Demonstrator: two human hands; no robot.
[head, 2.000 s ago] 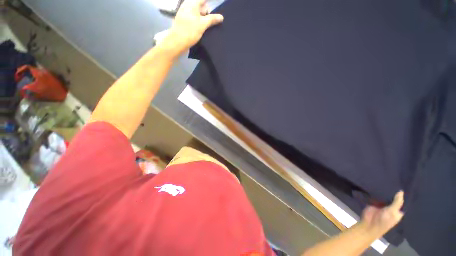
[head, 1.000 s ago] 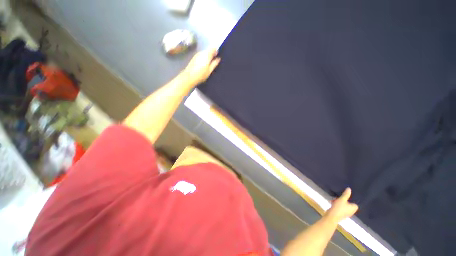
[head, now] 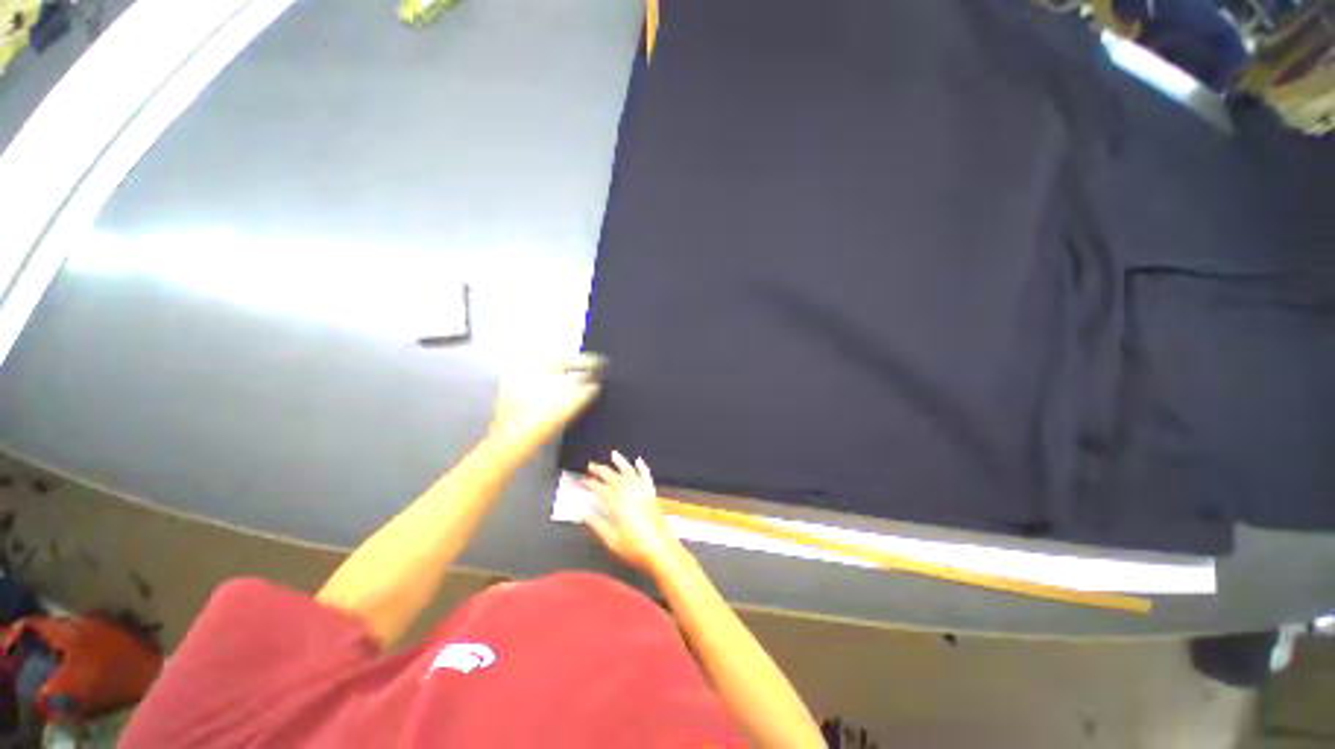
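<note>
The dark fabric [head: 820, 264] lies on the table, flat on the left and rumpled on the right. My left hand [head: 549, 398] is blurred at the fabric's left edge, near the near-left corner; whether it grips anything is hidden. My right hand [head: 627, 512] is at that corner, fingers apart, over the left end of the white strip [head: 1025, 559] and touching the fabric's near edge. The yellow-orange wooden ruler [head: 908, 562] lies along the white strip, slanting over its near side.
A pale squarish block [head: 444, 315] stands in glare on the grey table [head: 293, 424]. A yellow-green block [head: 426, 10] and an orange-brown stick [head: 652, 29] are at the far side. Long white paper [head: 88, 125] lies far left. An orange bag [head: 95, 666] is below the table.
The view has turned and shows more of the table. My right hand has moved from the fabric's right part to its near-left corner, beside my left hand. The rounded weight no longer shows.
</note>
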